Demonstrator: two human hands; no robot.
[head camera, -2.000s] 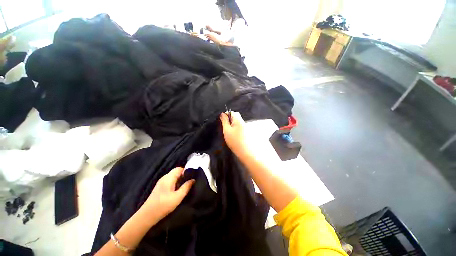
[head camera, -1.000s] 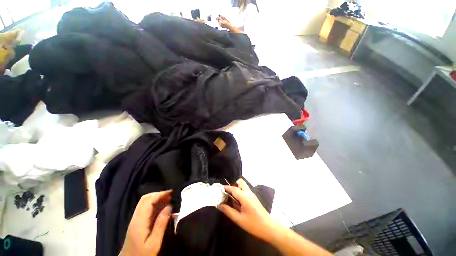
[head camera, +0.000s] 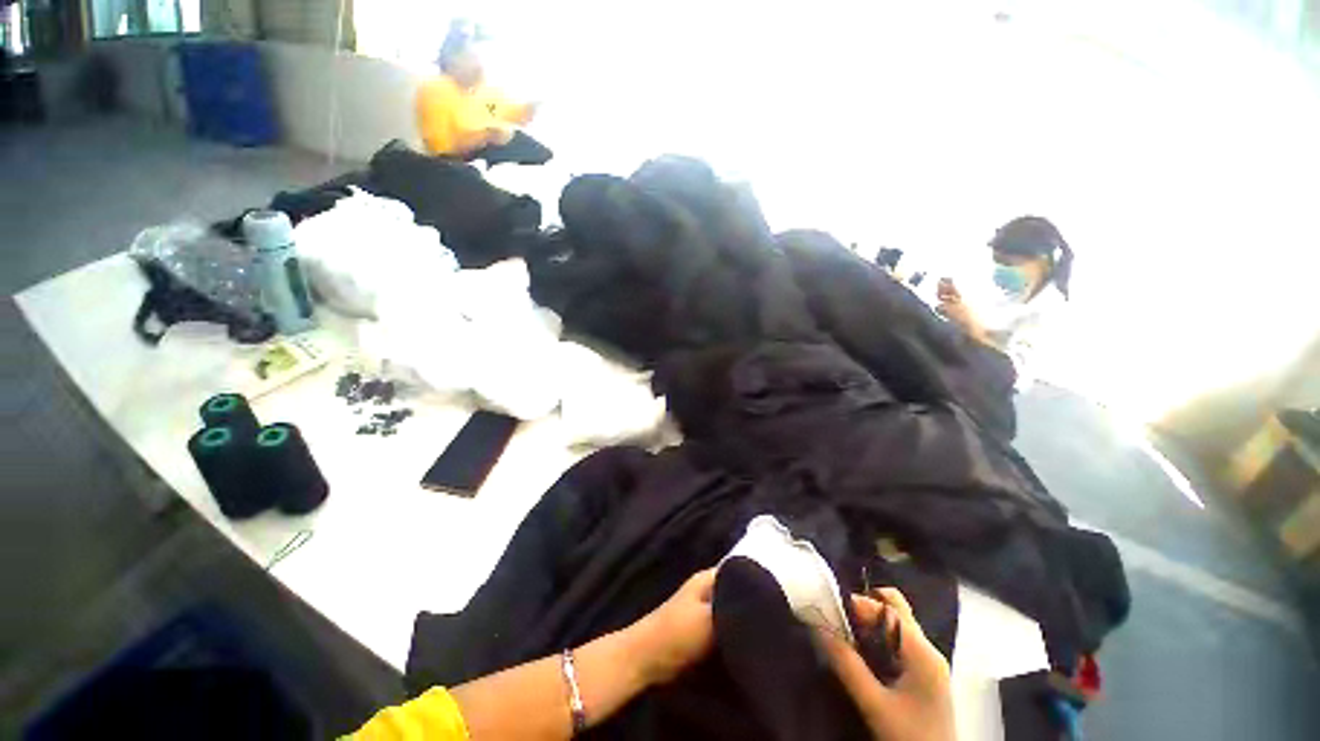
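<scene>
A black garment (head camera: 565, 557) lies over the table's front edge and towards my lap. A white curved piece (head camera: 789, 562) shows along a folded edge of it, between my hands. My left hand (head camera: 683, 630) grips the cloth left of the white piece, its fingertips partly hidden by the fold. My right hand (head camera: 900, 673) is closed at the right end of the white piece, with dark cloth at its fingers. A fine dark line, perhaps thread, shows by its thumb; I cannot make out a needle.
Black garments (head camera: 854, 420) are heaped behind. White wrapping (head camera: 478, 340), a phone (head camera: 471, 452), small black pieces (head camera: 379, 420), black thread cones (head camera: 232, 471), a thin loop (head camera: 290, 549) and a bottle (head camera: 278, 272) are left. Two people (head camera: 460, 116) (head camera: 1031, 290) sit beyond. A red object (head camera: 1087, 675) is at right.
The view has swung left, bringing in the cones and bottle and losing the slatted crate. The white piece is turned to a narrower curve, with both hands still at it.
</scene>
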